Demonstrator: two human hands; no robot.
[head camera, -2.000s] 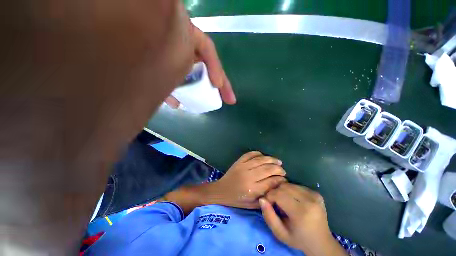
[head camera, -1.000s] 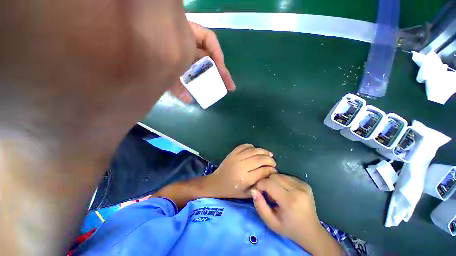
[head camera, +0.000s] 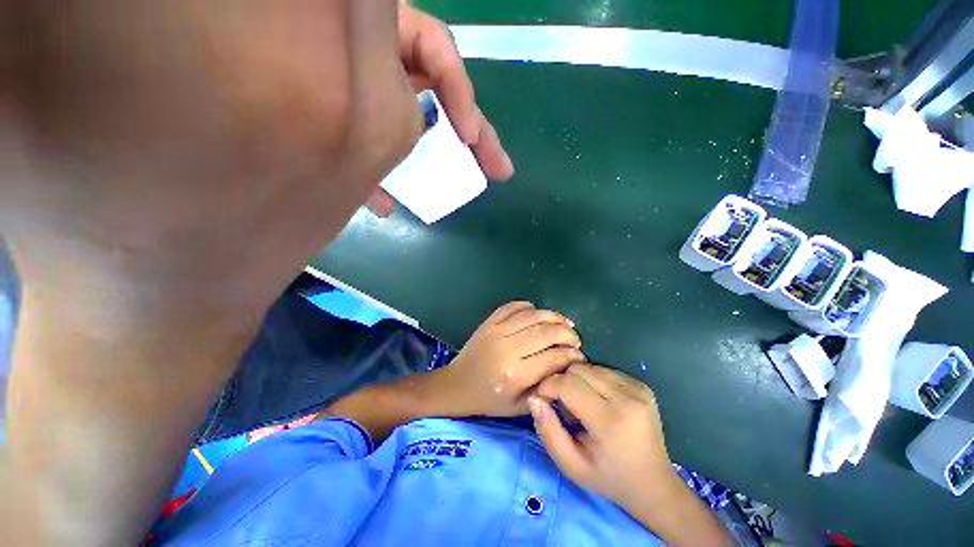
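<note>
My left hand (head camera: 454, 86) holds a white adapter housing (head camera: 436, 176) at the upper left, its fingers along the right side and a fingertip at the lower left. The housing is tilted, and only a sliver of its dark open end shows. My right hand (head camera: 310, 118) and forearm fill the left of the picture, very close and blurred, and cover part of the housing and of my left hand. Its fingers and anything in them are hidden.
Several open housings (head camera: 764, 256) with circuit boards stand in a row at right, beside crumpled white paper (head camera: 860, 374) and a small white part (head camera: 801, 366). A translucent strip (head camera: 792, 128) lies above. Another person's clasped hands (head camera: 555, 390) rest at bottom centre.
The housing has turned in my left hand, and its open end is now mostly covered by my right hand. The things on the right have shifted left and slightly up in view.
</note>
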